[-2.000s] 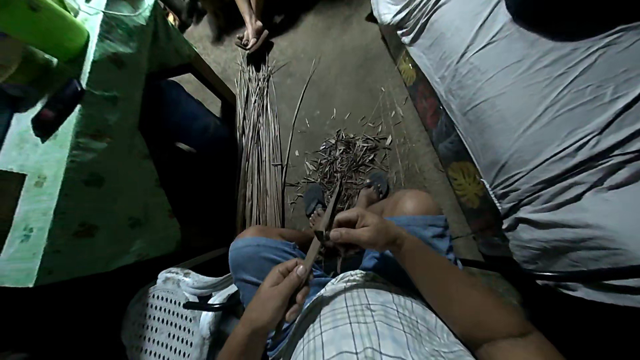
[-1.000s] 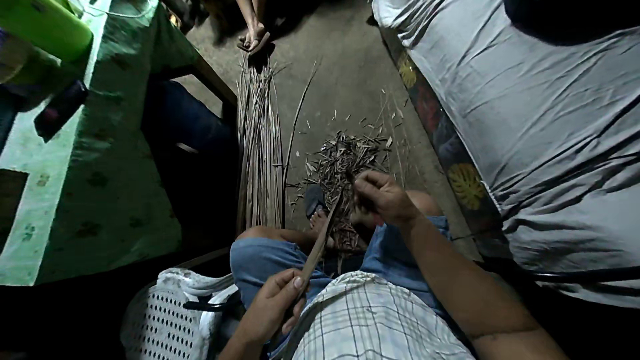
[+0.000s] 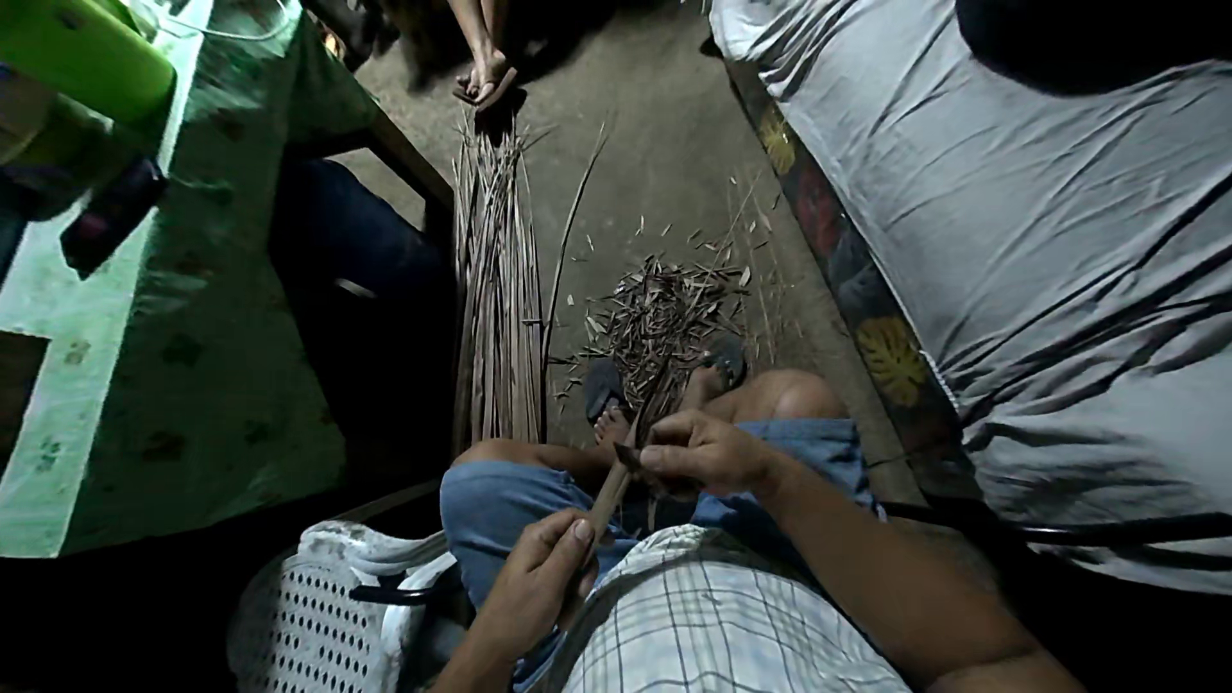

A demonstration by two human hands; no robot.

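Observation:
My left hand point(image 3: 553, 568) grips the near end of a long, flat brown strip of dried plant material point(image 3: 608, 500), which runs forward between my knees. Against the strip's middle, my right hand point(image 3: 707, 450) pinches a small dark blade point(image 3: 628, 456); its handle is hidden by the fingers. Beyond the hands, a heap of short brown cuttings point(image 3: 664, 313) lies on the floor around my sandalled feet. A bundle of long dry stalks point(image 3: 496, 289) is on the floor ahead and to the left, with one thin stalk point(image 3: 576, 212) lying apart beside it.
At left stands a table with a green patterned cloth point(image 3: 221, 346), holding a green container point(image 3: 87, 58) and a dark object point(image 3: 114, 217). A white plastic chair point(image 3: 318, 616) is near my left side. A grey-sheeted bed point(image 3: 1011, 192) borders the right. Another person's feet point(image 3: 486, 79) are beyond the bundle.
My right hand moved forward along the strip, away from my body, then came back toward my left hand. My left hand has kept its hold near my lap.

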